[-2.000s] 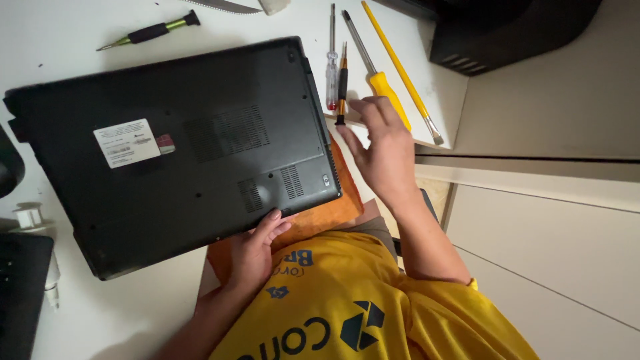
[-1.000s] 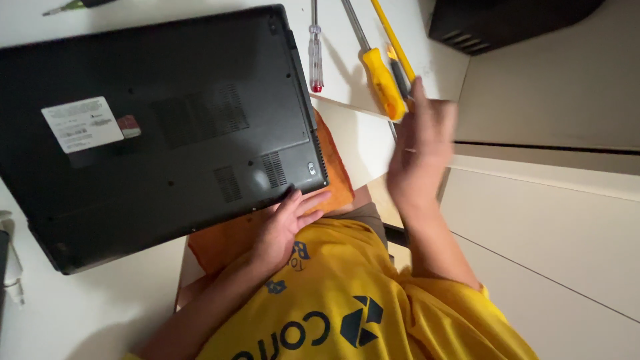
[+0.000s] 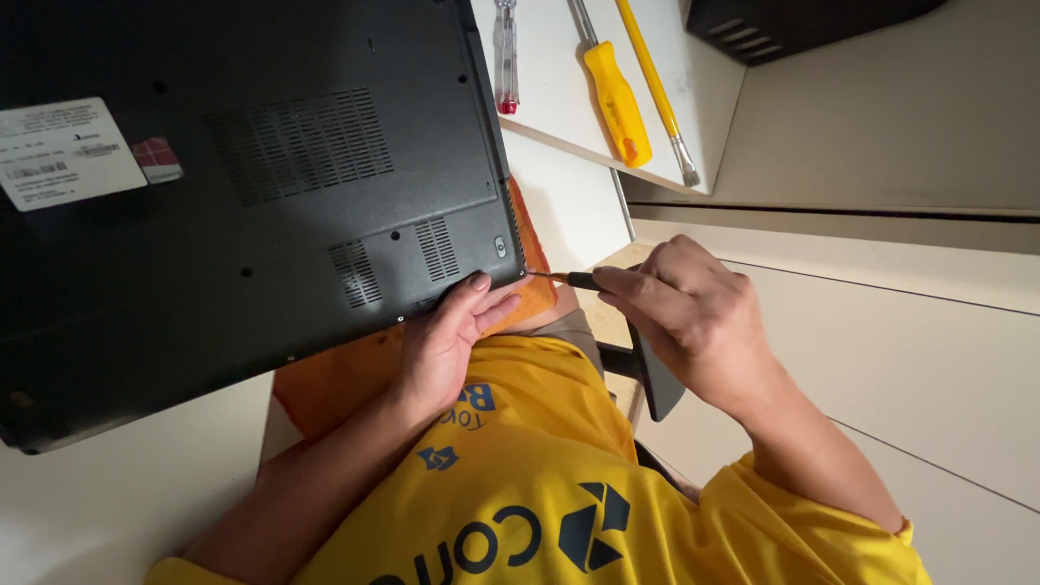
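Note:
A black laptop (image 3: 309,219) lies bottom side up, with vent grilles, screw holes and a label bearing writing. My left hand (image 3: 455,333) holds its near edge close to the right corner, thumb on top and fingers partly hidden below. My right hand (image 3: 691,317) grips a small precision screwdriver (image 3: 581,280) with a dark handle. The screwdriver's thin tip points left, at the laptop's near right corner, beside a small screw (image 3: 522,273). Whether tip and screw touch cannot be told. An orange cloth (image 3: 528,244) lies partly under the laptop.
Right of the laptop, on a white surface (image 3: 561,191), are a clear-handled screwdriver (image 3: 506,65), a yellow-handled screwdriver (image 3: 619,106) and a yellow paintbrush (image 3: 654,77). A black vented object (image 3: 756,28) stands at the upper right. White panels (image 3: 910,325) are on the right.
My right hand was by the tools and has moved down to the laptop's corner, now holding the small screwdriver that lay among them. My left hand stays at the laptop's edge. The view is closer.

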